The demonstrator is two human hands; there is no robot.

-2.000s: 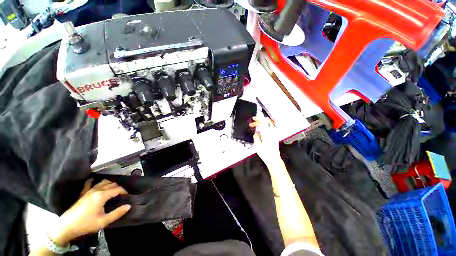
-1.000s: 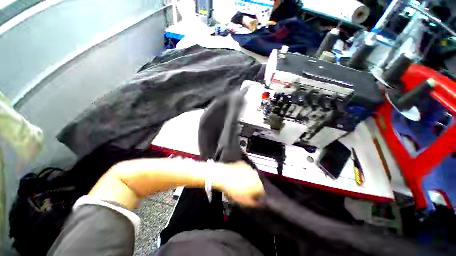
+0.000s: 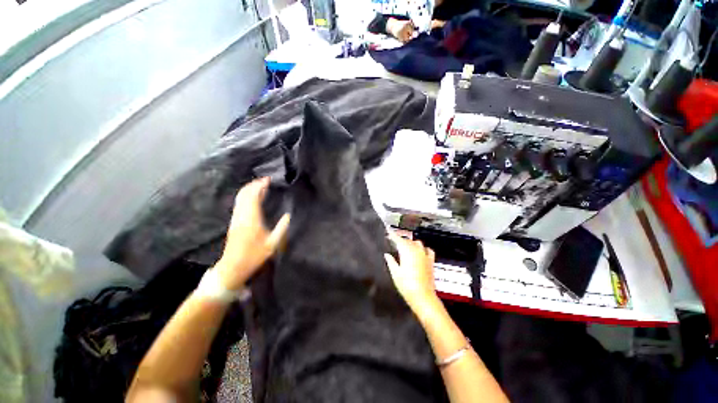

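A dark grey garment panel (image 3: 331, 252) hangs from the table's front edge over the lap, its pointed upper end raised in a fold. My left hand (image 3: 253, 230) is at its left side, thumb apart from the fingers; whether it grips cloth is unclear. My right hand (image 3: 411, 268) holds the panel's right edge beside the table edge. More dark grey cloth (image 3: 197, 189) lies heaped on the table to the left. The overlock machine (image 3: 535, 149), with red BRUCE lettering, stands right of the panel.
A smartphone (image 3: 577, 261) and yellow-and-black snips (image 3: 616, 275) lie on the white table right of the machine. Thread cones (image 3: 605, 64) stand behind it. A pale wall (image 3: 142, 102) is at left, with a dark heap (image 3: 110, 338) below. Another person's hand (image 3: 400, 30) shows at the back.
The view has shifted slightly. My right hand now shows at the panel's right edge and my left hand is at its left side. The panel is spread wider between them.
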